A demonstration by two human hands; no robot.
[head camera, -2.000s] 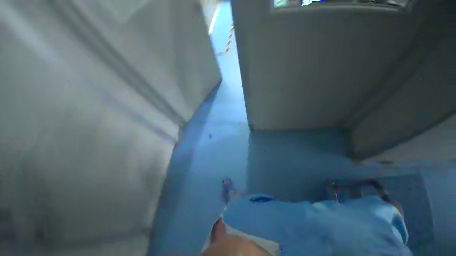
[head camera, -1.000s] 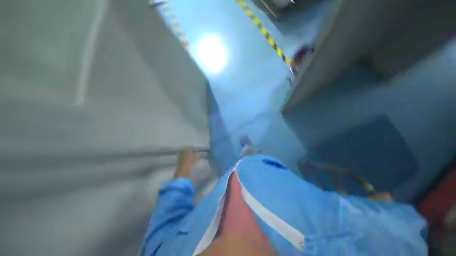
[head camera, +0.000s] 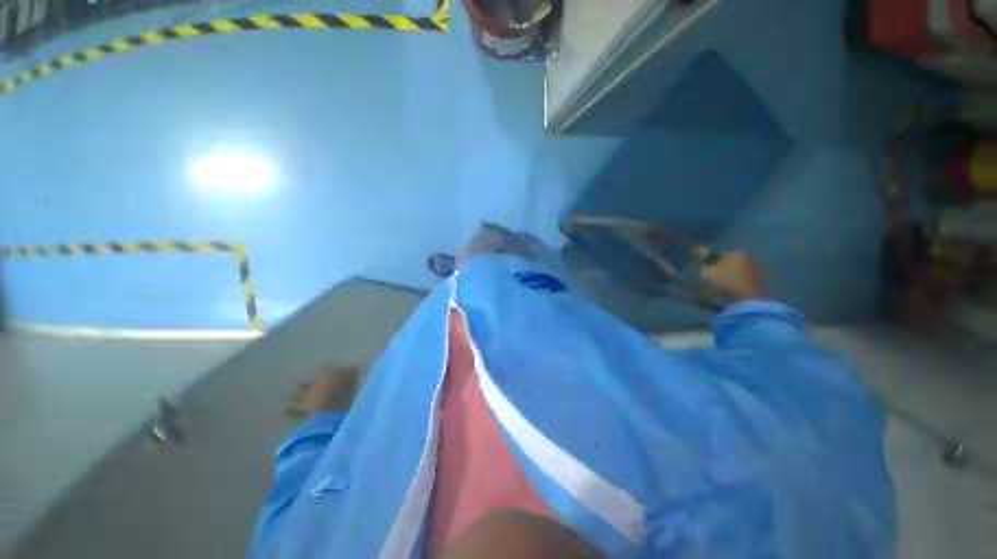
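Note:
My right hand (head camera: 735, 275) is closed around the dark tube handle (head camera: 645, 232) of a platform hand truck at the right. The truck's flat blue-grey deck (head camera: 694, 153) lies near the floor beyond the handle and bears nothing that I can see. My left hand (head camera: 325, 393) is over the grey door (head camera: 235, 399) at the lower left. It is blurred, and I cannot tell whether it touches the door or how its fingers are set. My light blue smock covers the lower middle of the view.
Blue floor (head camera: 361, 142) with yellow-black lane tape (head camera: 219, 30) spreads ahead and left. The pale edge of another door leaf (head camera: 612, 66) stands ahead, with a dark red bucket-like object (head camera: 505, 27) beside it. Blurred red and yellow objects (head camera: 984, 164) are at the far right.
The view has turned and moved through the doorway, showing more floor and tape. My left hand, earlier at the left door's edge, is now lower left over its surface. My right hand stays on the handle.

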